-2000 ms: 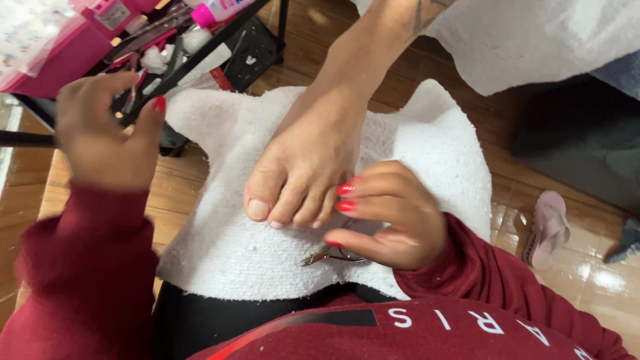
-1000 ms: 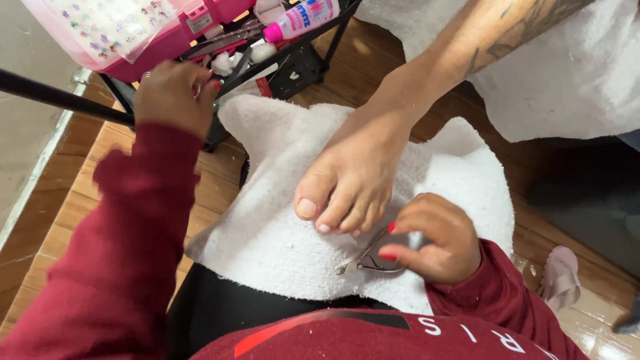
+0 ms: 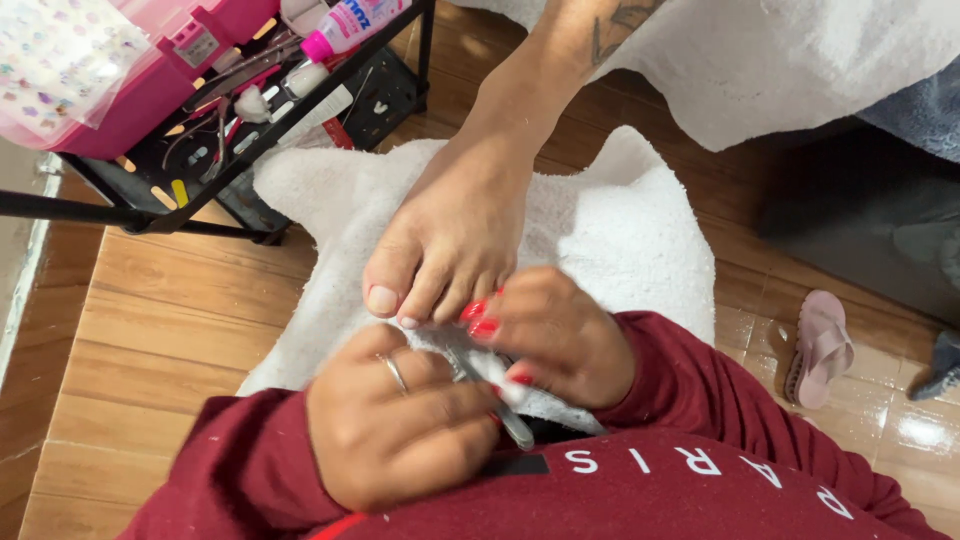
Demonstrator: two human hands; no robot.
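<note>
A bare foot (image 3: 465,217) rests on a white towel (image 3: 622,225) across my lap, toes toward me. Below its toes is my left hand (image 3: 405,420), wearing a ring, its fingers curled on a slim metal tool (image 3: 516,426); blur hides the tool's kind. My right hand (image 3: 555,337), with red nails, is at the smaller toes, fingers bent and the thumb apart from them. Between both hands lies a blurred white tuft (image 3: 495,369), perhaps cotton; whether a hand grips it is unclear.
At upper left stands a black cart (image 3: 172,217) with a pink case (image 3: 150,112), a pink-capped bottle (image 3: 352,26), metal tools and cotton (image 3: 253,105). A white cloth (image 3: 787,67) hangs at upper right. A pink sandal (image 3: 821,349) is on the floor.
My left hand has come from the cart down to the towel, beside my right hand. My right hand has moved back up against the smaller toes. The metal nippers seen on the towel earlier are now largely hidden.
</note>
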